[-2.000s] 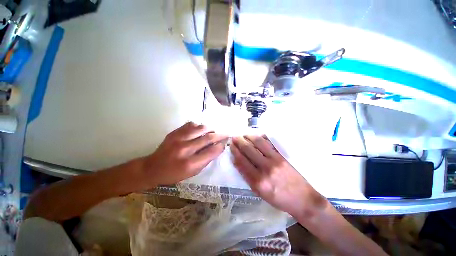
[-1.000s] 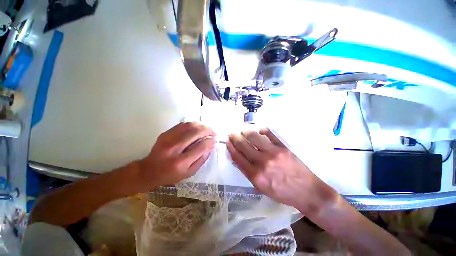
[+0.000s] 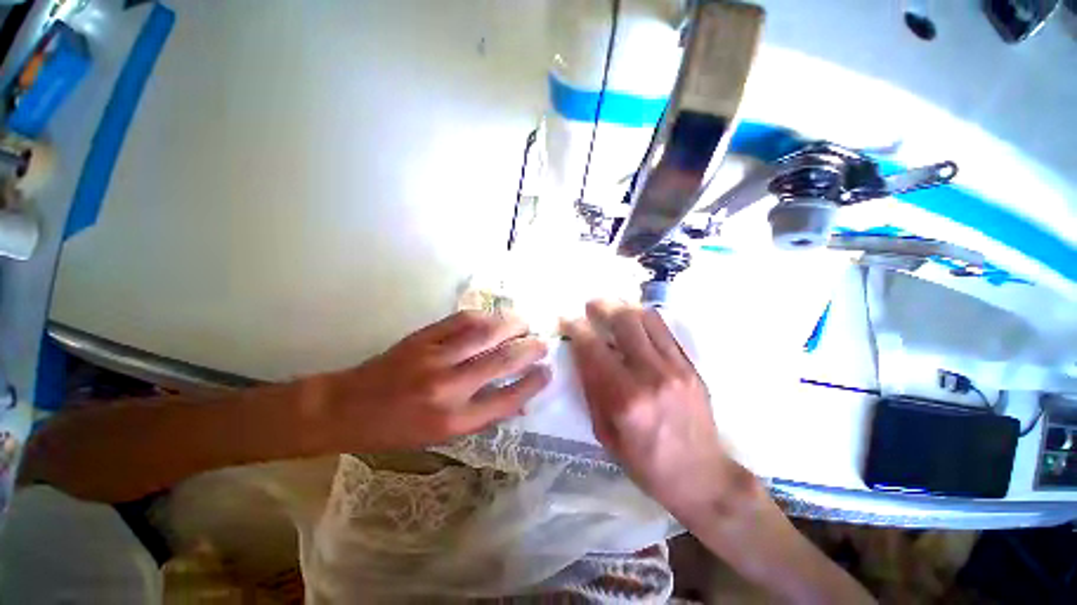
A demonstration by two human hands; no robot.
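My left hand [image 3: 455, 378] and my right hand [image 3: 638, 384] are close together at the front of the machine, fingertips on sheer fabric [image 3: 561, 408]. Both pinch or press the fabric; glare hides the exact grip and the needle area. Lace trim [image 3: 408, 496] hangs with the fabric over the table edge onto my lap, and a bit of lace shows beyond my left fingertips. The white machine head [image 3: 921, 118] with a blue stripe stands above. A shiny metal bar [image 3: 697, 124] slants down at its front, beside the round tension dial [image 3: 665, 258].
Thread snips [image 3: 817, 327] with blue handles lie right of the dial. A flat black rectangle [image 3: 942, 447], perhaps a phone, lies at the right with a cable. Blue tape [image 3: 122, 118] and a blue box [image 3: 50, 77] are at the left. A measuring strip [image 3: 815, 502] runs along the front edge.
The view has shifted, so the machine head sits further right. My hands stay at the fabric and come closer together; my left hand lies flatter. Lace now shows beyond my left fingertips.
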